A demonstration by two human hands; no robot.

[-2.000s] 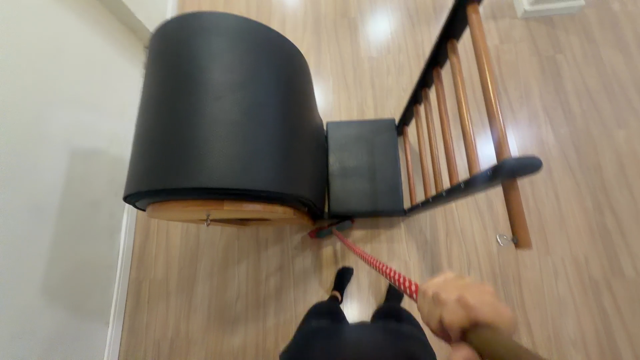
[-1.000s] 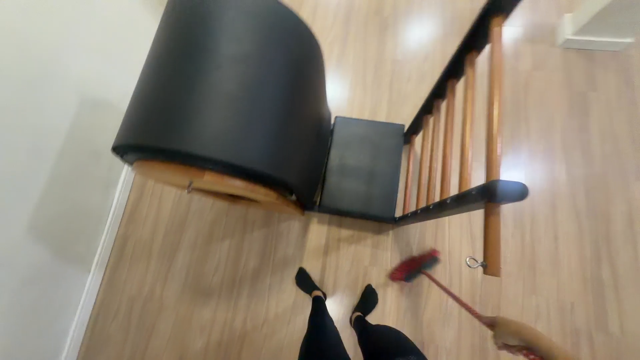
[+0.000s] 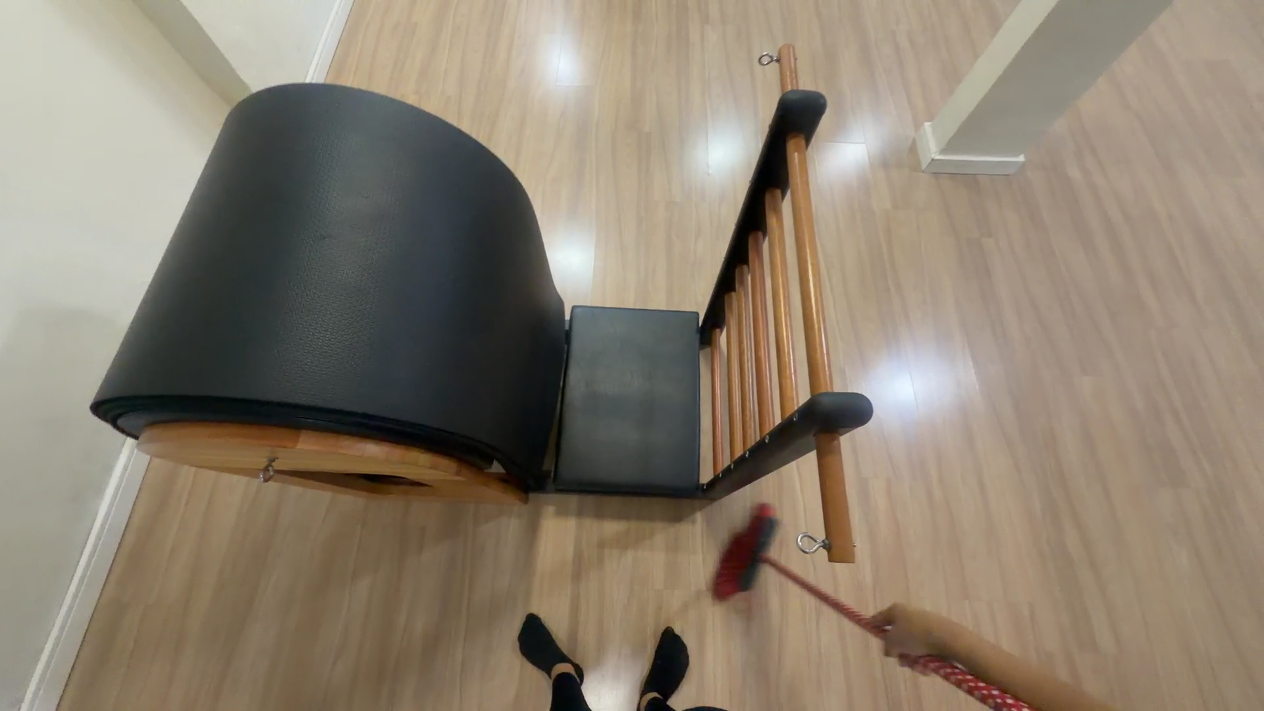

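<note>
At the lower right, my right hand [image 3: 910, 634] grips the red and white patterned handle [image 3: 829, 598] of a broom. The red and black broom head [image 3: 743, 553] is on or just above the wood floor, blurred, near the foot of a ladder-like frame with wooden rungs [image 3: 810, 267]. My left hand is out of view. Left of the frame is a black padded seat [image 3: 632, 400], joined to a large black padded barrel [image 3: 346, 257] with a wooden side panel [image 3: 326, 459]. These look like one Pilates ladder barrel.
My feet in black socks [image 3: 546, 644] stand on the wood-look floor below the seat. A metal eye bolt [image 3: 812, 543] sticks out from the lowest rung end. A pale wall with a white baseboard [image 3: 84, 583] runs along the left, and a square column [image 3: 1027, 89] rises at the upper right.
The broom head, under the seat's near edge two seconds ago, is now to the right, by the ladder frame's foot. It has turned more upright in view since one second ago. The view has shifted.
</note>
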